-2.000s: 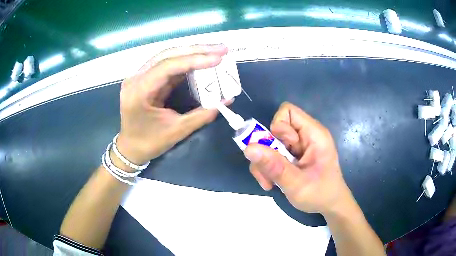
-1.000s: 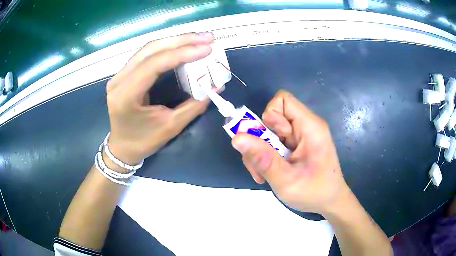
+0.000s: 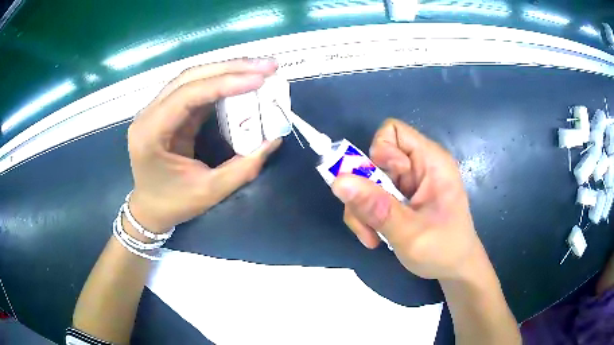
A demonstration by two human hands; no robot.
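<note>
My left hand (image 3: 192,131) holds two white units (image 3: 252,121) side by side between fingers and thumb, end faces towards the tube. A thin lead sticks out of the right unit, and a curved mark shows on the left one. My right hand (image 3: 417,199) holds the glue tube (image 3: 353,168), white with blue-purple print. Its long nozzle (image 3: 306,129) points up-left, its tip at the right unit's edge; whether it touches cannot be told.
A pile of white units with leads (image 3: 588,165) lies at the right on the dark worktop (image 3: 296,215). A white sheet (image 3: 289,296) lies in front. Behind are a white rail (image 3: 471,48) and green belt (image 3: 202,20) with a unit on it. A purple sleeve (image 3: 572,317) shows lower right.
The nozzle has moved from the left unit's end face to the right unit's edge. My left hand has shifted left with the units. The units on the belt have moved left.
</note>
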